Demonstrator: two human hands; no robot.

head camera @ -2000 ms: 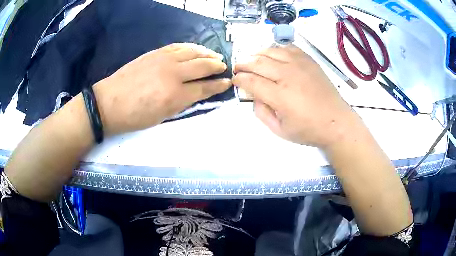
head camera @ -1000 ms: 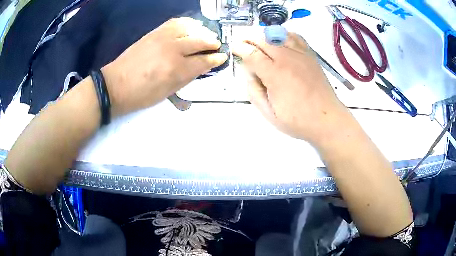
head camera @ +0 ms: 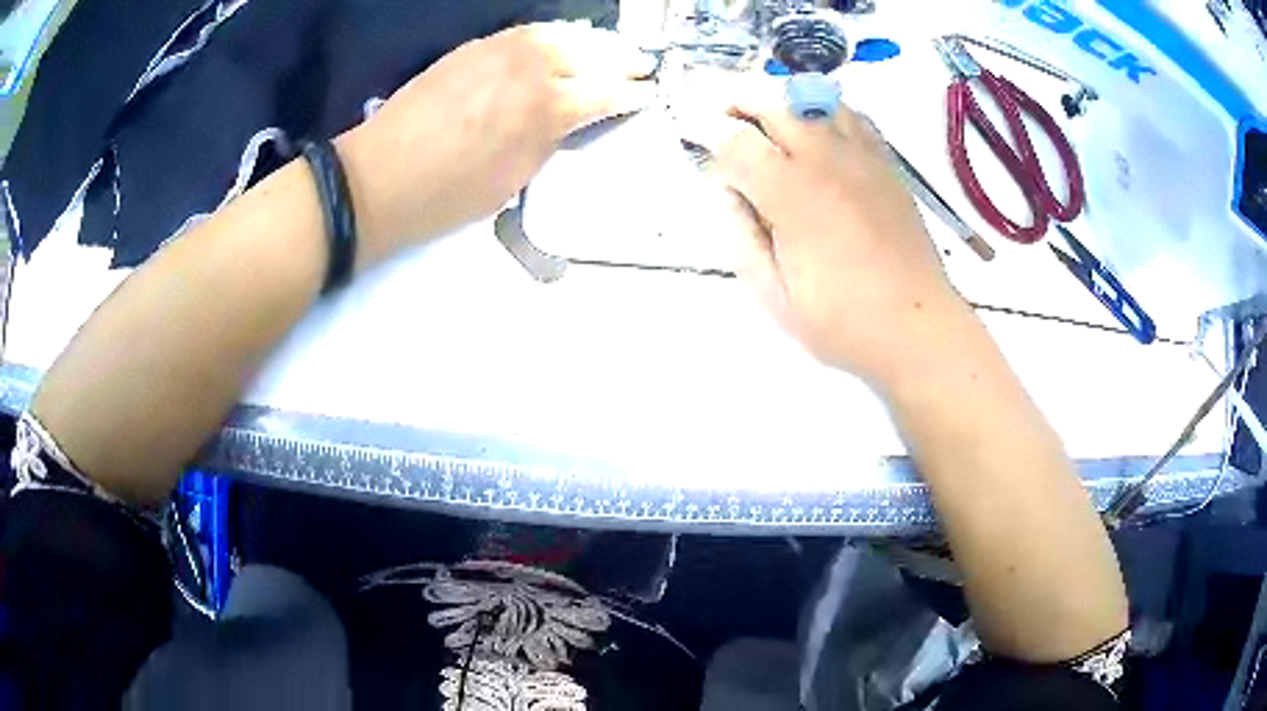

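The dark cut panel (head camera: pixel 320 63) lies left of the machine's needle area, with pale edges. My left hand (head camera: pixel 479 125) is on its right part, fingertips close together at the cloth's edge beside the presser foot area (head camera: pixel 702 53); the exact grip is hidden. My right hand (head camera: pixel 834 229) is right of and below the foot, fingers bent. A small dark strip (head camera: pixel 696 150) shows at its fingertips, apart from the panel.
Red-handled shears (head camera: pixel 1014 153), dark blue snips (head camera: pixel 1105 285) and a thin grey stick (head camera: pixel 945 208) lie right of my right hand. A ribbed dial (head camera: pixel 809 45) stands above it. A curved grey-brown piece (head camera: pixel 528 253) lies left of centre. The ruler (head camera: pixel 556 486) follows the near edge.
The panel and my left hand have moved up and away, uncovering the curved piece and white table. My right hand has shifted slightly right, and its fingertips have separated from my left hand's.
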